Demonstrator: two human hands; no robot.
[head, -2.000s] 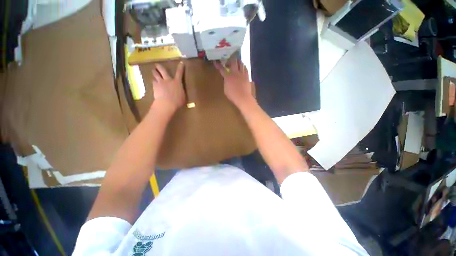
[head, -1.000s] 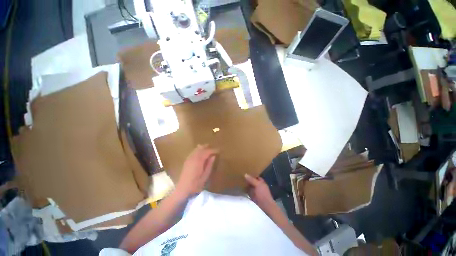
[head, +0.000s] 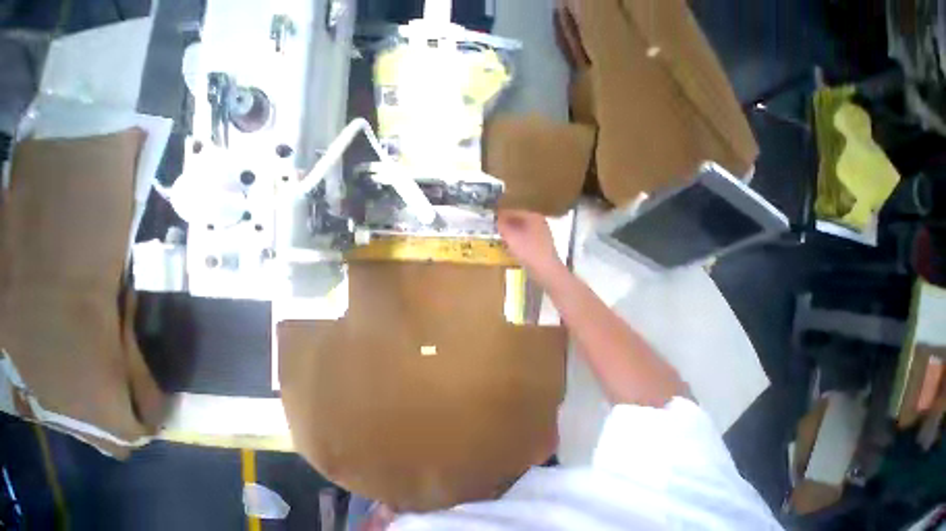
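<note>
A large brown garment panel (head: 425, 404) with a tiny pale tag (head: 428, 351) lies in front of the yellow guide bar (head: 430, 249); its lower edge is rounded. The metal clamp plate (head: 456, 219) sits just behind the bar, with a slim white arm (head: 399, 182) angled over it. My right hand (head: 527, 239) is at the right end of the plate and bar, blurred by glare; its grip is unclear. A small skin-coloured patch below the panel may be part of my left hand (head: 378, 516), mostly hidden and cut off by the frame edge.
The white sewing machine head (head: 233, 156) stands left of the plate. Pale yellow strips (head: 441, 109) lie behind it. A brown panel stack (head: 67, 270) is at far left. More brown panels (head: 664, 104), a tablet (head: 697, 220) and a white sheet (head: 726, 353) are at right.
My view has shifted, so the machine head shows farther left. My right hand has moved from the panel's near edge up to the plate's right end. My left hand has left the panel's top.
</note>
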